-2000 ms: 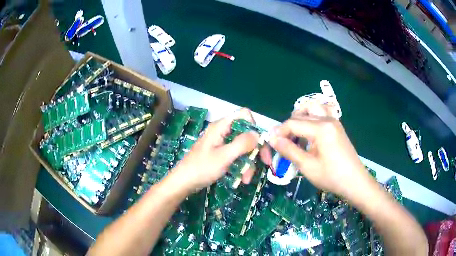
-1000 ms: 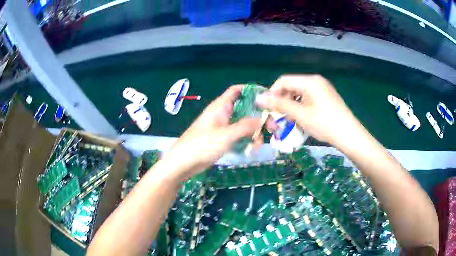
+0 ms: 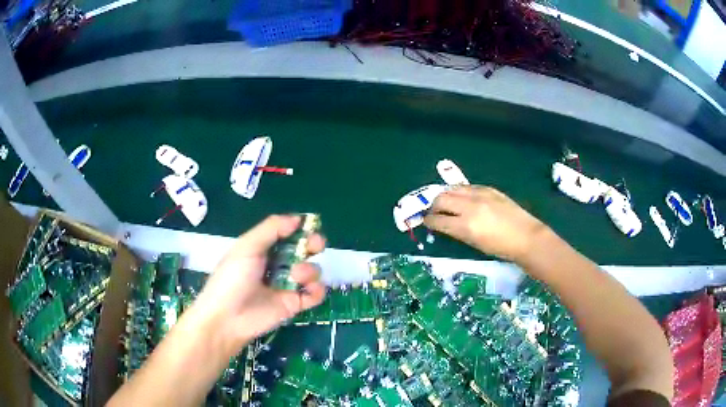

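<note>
My left hand point(image 3: 267, 270) is raised over the board pile, fingers curled around a small green circuit board strip point(image 3: 285, 258) with metal parts. My right hand point(image 3: 485, 221) is over the dark green belt, its fingertips closed on the right end of a white-and-blue housing half point(image 3: 412, 208). The fingers hide part of that end. A thin red wire and a small white plug hang from its lower side. A narrow white cover point(image 3: 451, 172) lies just behind the fingers.
Other housings point(image 3: 252, 167) lie on the belt point(image 3: 342, 143) at left and right point(image 3: 577, 183). Loose boards point(image 3: 446, 318) are heaped in front of me. An open carton of board strips point(image 3: 117, 318) stands left. A blue basket point(image 3: 290, 22), wire bundle point(image 3: 470, 28) and red packet point(image 3: 694, 350) also show.
My hands have moved apart. The housing they held is out of them, and another now lies on the belt at right. My right hand has moved to a different housing. The view has shifted.
</note>
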